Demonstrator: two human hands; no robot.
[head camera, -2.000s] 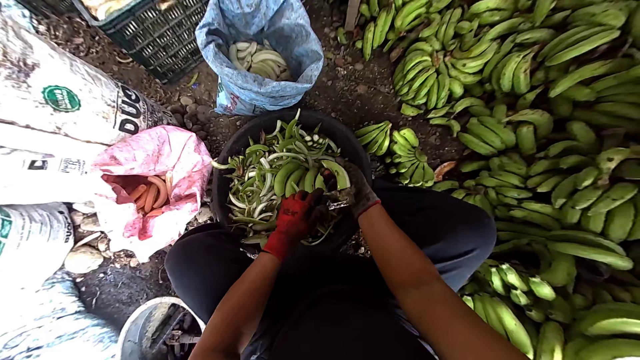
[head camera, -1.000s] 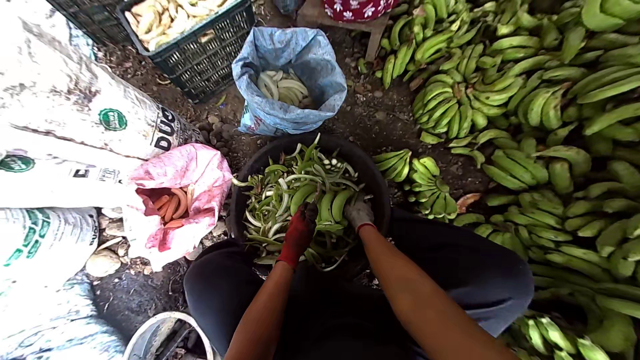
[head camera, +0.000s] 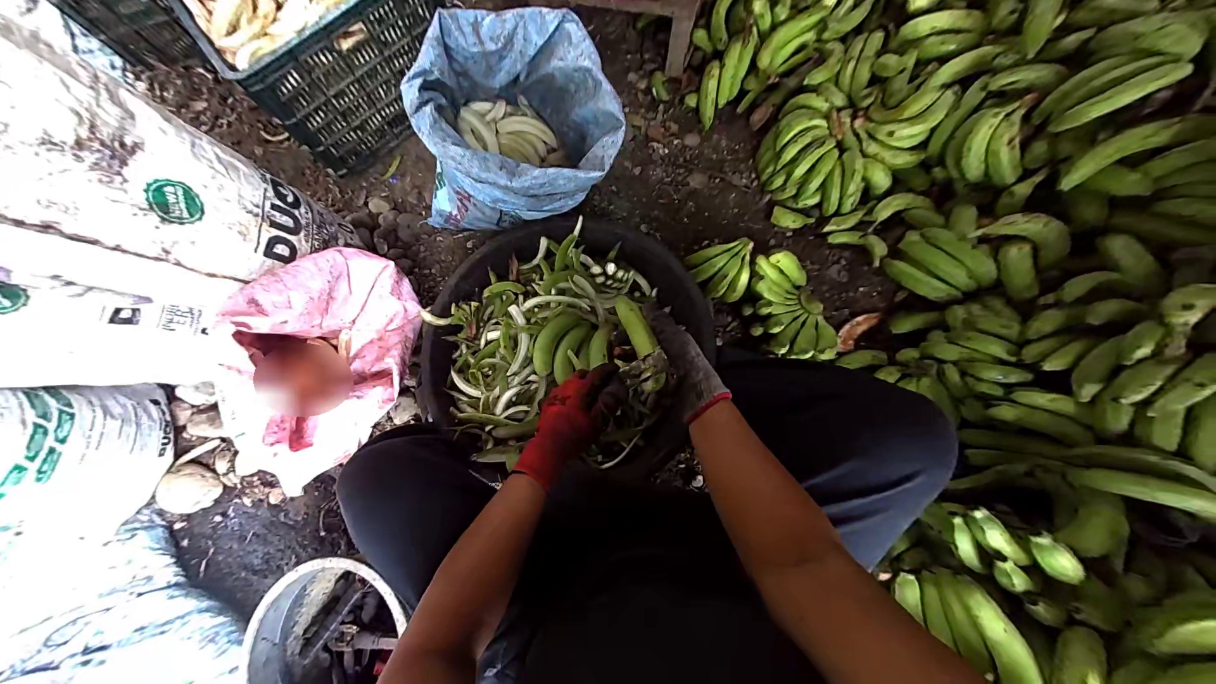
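My left hand (head camera: 570, 418), in a red glove with dark fingertips, grips the lower end of a bunch of green bananas or plantains (head camera: 568, 340) over a black tub (head camera: 698, 285). My right hand (head camera: 682, 366), in a grey glove with a red cuff, is closed around a single green fruit (head camera: 635, 326) just right of the bunch. Whether a tool is also in that hand cannot be told. Green and white peels (head camera: 513, 347) fill the tub beneath both hands. The tub stands between my bent legs.
A blue sack (head camera: 532, 195) holding peeled fruit stands beyond the tub. At left are a pink sack (head camera: 380, 294), white printed sacks (head camera: 104, 256) and a white bucket (head camera: 261, 617). A dark crate (head camera: 332, 104) stands at upper left. Green bunches (head camera: 1026, 351) cover the ground at right.
The right hand was lower at the bunch's right side one second ago; a single fruit now stands apart from the bunch beside it. The left hand has shifted toward the bunch's lower end.
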